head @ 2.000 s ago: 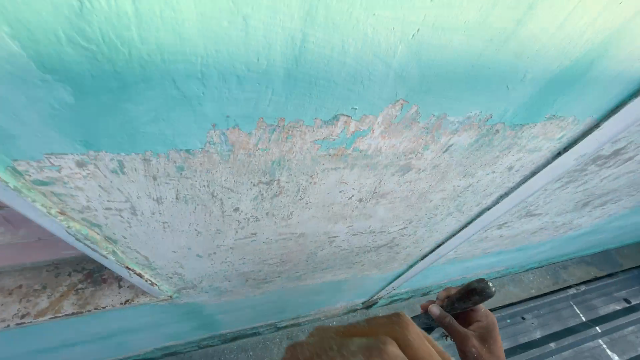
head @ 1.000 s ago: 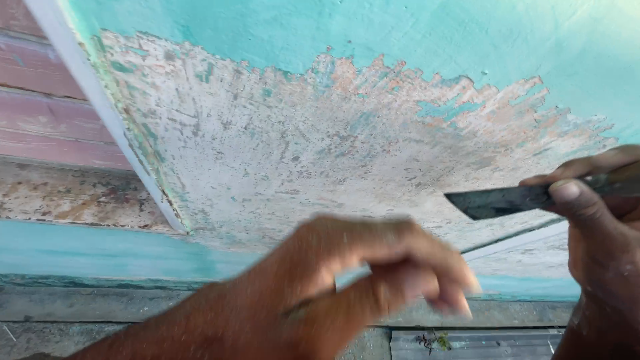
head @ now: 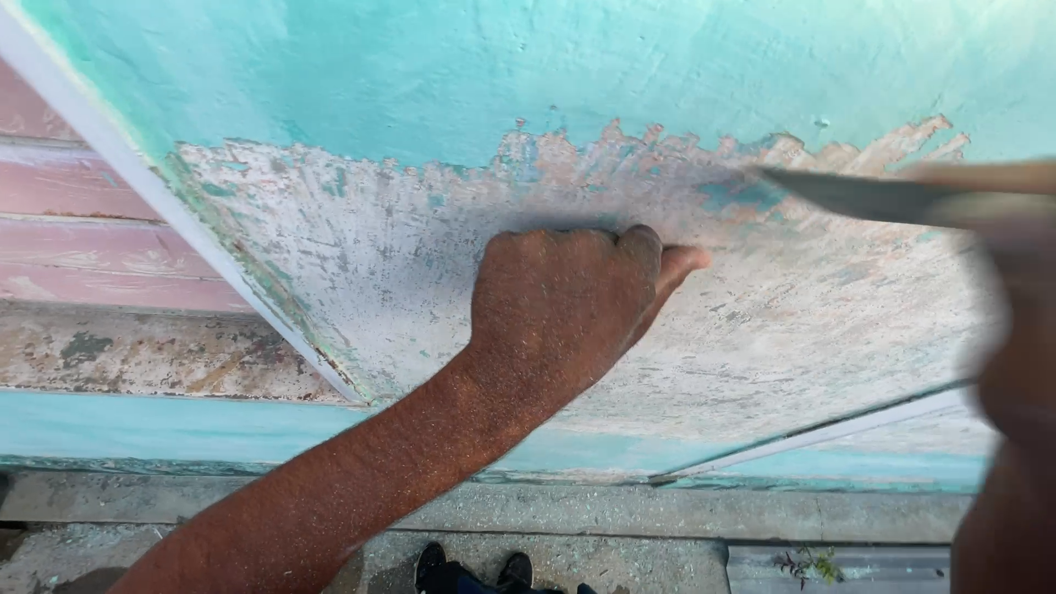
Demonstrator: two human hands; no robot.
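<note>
My left hand (head: 569, 297) rests curled, knuckles up, against the scraped, whitish part of the painted wall (head: 396, 247), its thumb pointing right. Whether anything lies under its fingers is hidden. At the right edge my right hand (head: 1006, 239), blurred, holds a flat metal scraper blade (head: 866, 194). The blade points left, and its tip is over the ragged edge between the bare patch and the turquoise paint (head: 371, 74). The handle is mostly out of view.
A white strip (head: 165, 198) borders the wall at the left, beside pink boards (head: 107, 247). Another strip (head: 825, 429) runs at lower right. Below are a concrete ledge (head: 577, 507) with paint flakes, my shoes (head: 516, 569) and a small plant (head: 821, 565) by a grey panel.
One second ago my left hand was blurred, with its fingers apart; now it is curled against the wall. The scraper has gone from low over the bare patch up to the ragged paint edge.
</note>
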